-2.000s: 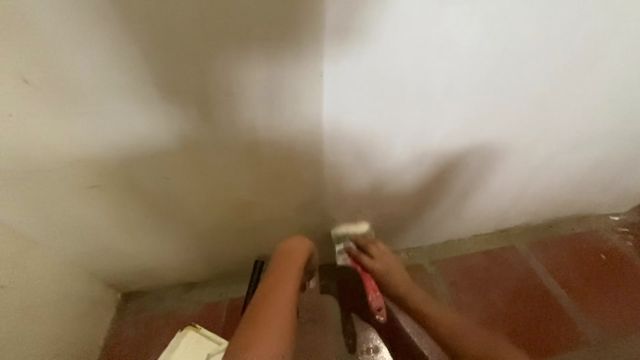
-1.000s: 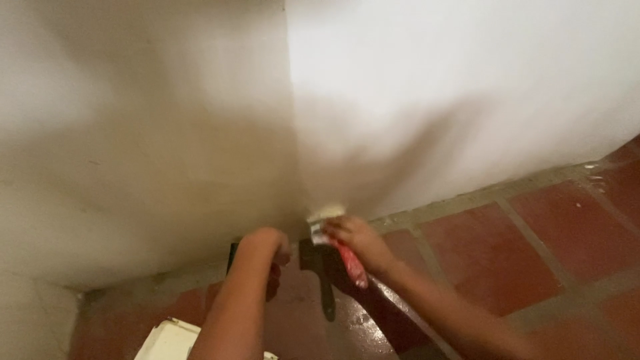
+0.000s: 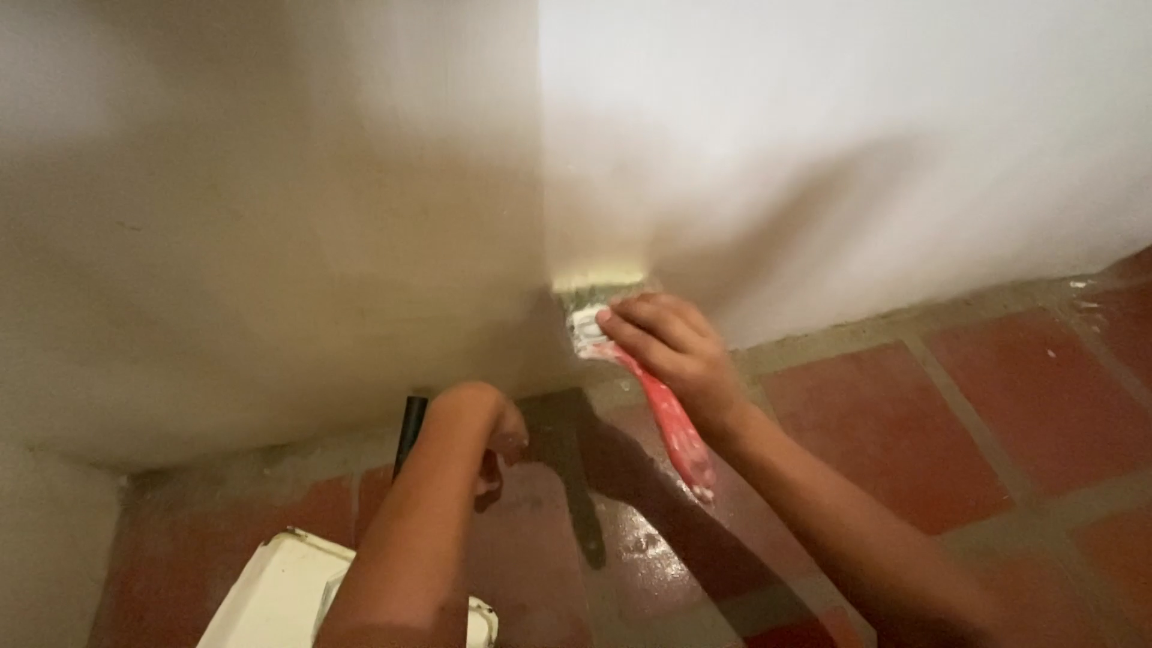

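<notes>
My right hand (image 3: pixel 675 351) grips a paintbrush (image 3: pixel 670 418) with a red handle smeared with pale paint. The brush's pale bristles press against the lower wall (image 3: pixel 810 117), just right of the corner line. Lower and to the left, my left hand (image 3: pixel 490 423) hangs near the foot of the wall, its fingers curled and partly hidden behind the wrist. A black rod-like handle (image 3: pixel 411 432) stands beside the left wrist; whether that hand touches it cannot be told. Below the left forearm lies a cream-coloured paint tray or container (image 3: pixel 270 594), partly covered by the arm.
Red floor tiles (image 3: pixel 882 432) with grey grout joints meet the wall along a rough mortar strip (image 3: pixel 828 342). Another wall section (image 3: pixel 54 540) closes the lower left. Shadows of the arms and brush fall on wall and floor.
The brush in my right hand has risen from the wall's foot to a little higher on the wall. My left hand stays low near the wall's base. The view has shifted somewhat rightward.
</notes>
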